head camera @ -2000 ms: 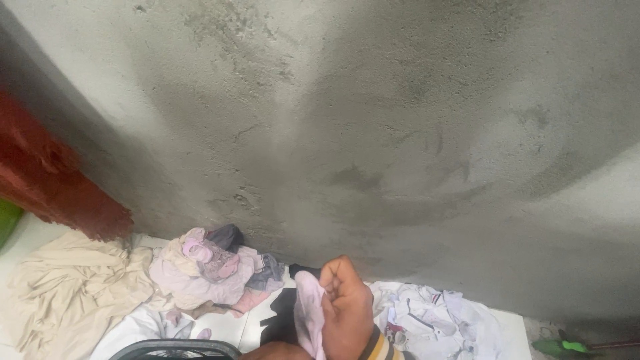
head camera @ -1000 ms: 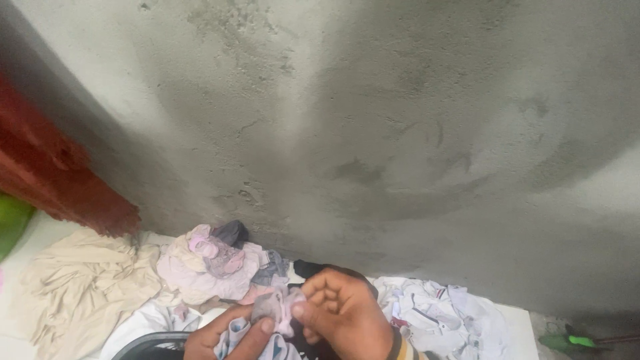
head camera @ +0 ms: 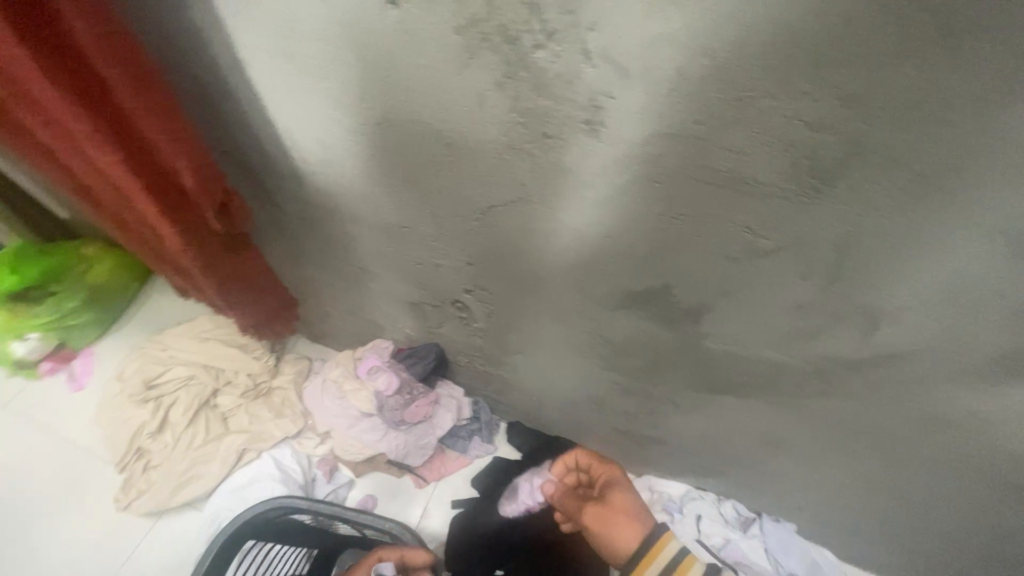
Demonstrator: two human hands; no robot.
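Note:
My right hand, in a striped cuff, pinches a small pale lilac cloth item between thumb and fingers, above a heap of black clothes. At the bottom edge my left hand is partly cut off, over the rim of a dark plastic laundry basket; a bit of pale cloth shows at its fingers. Left of the black clothes lies a pile of pink and lilac clothes, touching a spread beige cloth. White clothes lie right of my right hand.
A rough grey plastered wall rises behind the clothes. A red curtain hangs at the left. A green plastic bag stands on the pale tiled floor, with something pink beside it.
My hands, together on a pale cloth one second ago, are now apart. The right one holds the small lilac item; the left is lower, at the basket. The view has turned left.

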